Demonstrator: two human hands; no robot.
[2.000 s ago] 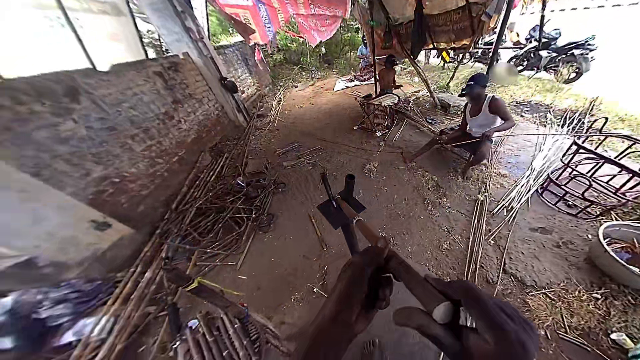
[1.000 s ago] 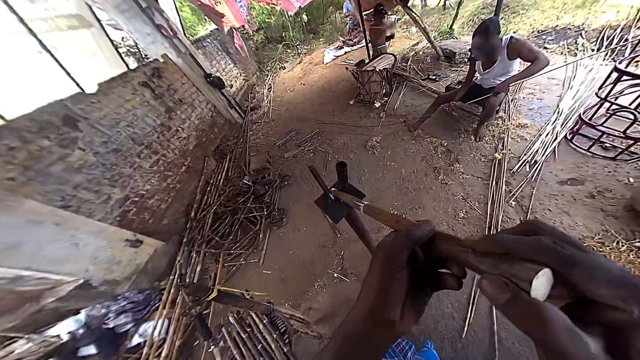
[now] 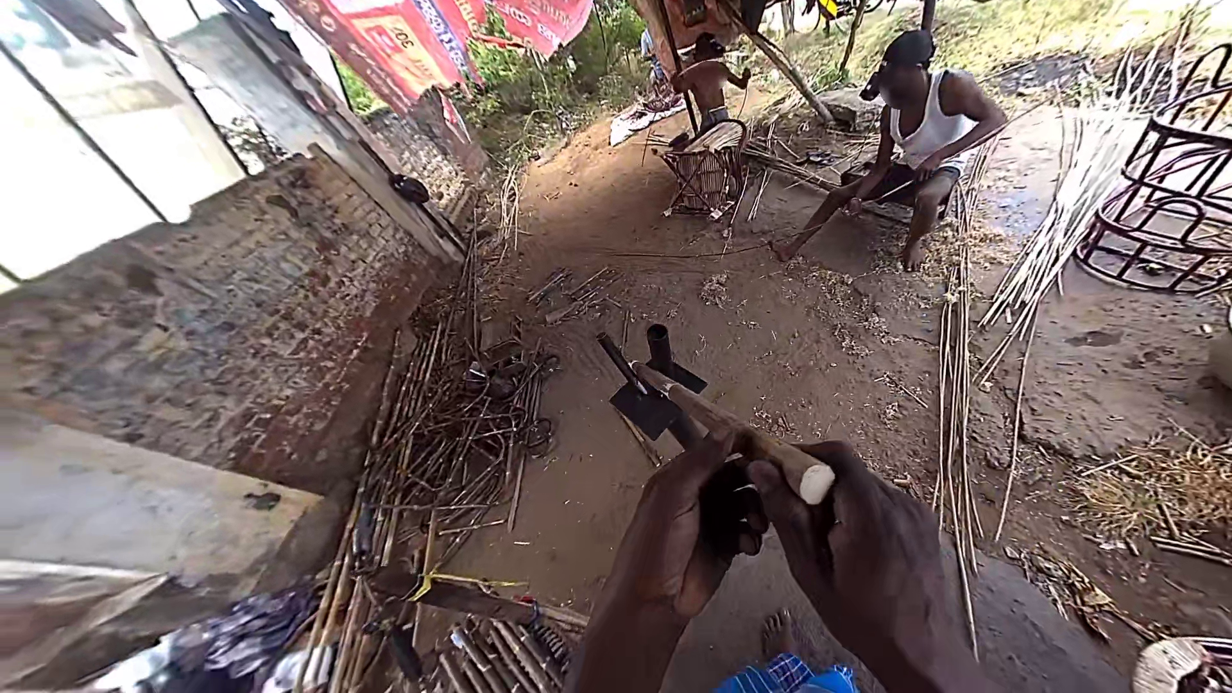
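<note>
A cane pole (image 3: 717, 417) with a pale cut end runs away from me, its far part lying at a dark metal stand with a flat plate (image 3: 645, 412) and two upright pipes (image 3: 658, 346). My left hand (image 3: 688, 525) is closed around the pole just beyond the near end. Around the near end, beside the cut face, my right hand (image 3: 852, 539) grips it with the thumb along its side. The lower part of the metal stand is hidden behind my left hand.
Left lies a heap of cane sticks (image 3: 472, 414) along a brick wall (image 3: 221, 318). Long thin canes (image 3: 953, 385) lie at right, near dark cane frames (image 3: 1169, 192). A seated person (image 3: 929, 125) handles a long strip; another person (image 3: 707, 82) is behind a cane stool (image 3: 707, 168). Short cane pieces (image 3: 500, 654) lie below.
My right hand has come closer to my left hand on the pole than one second ago. The view has shifted noticeably.
</note>
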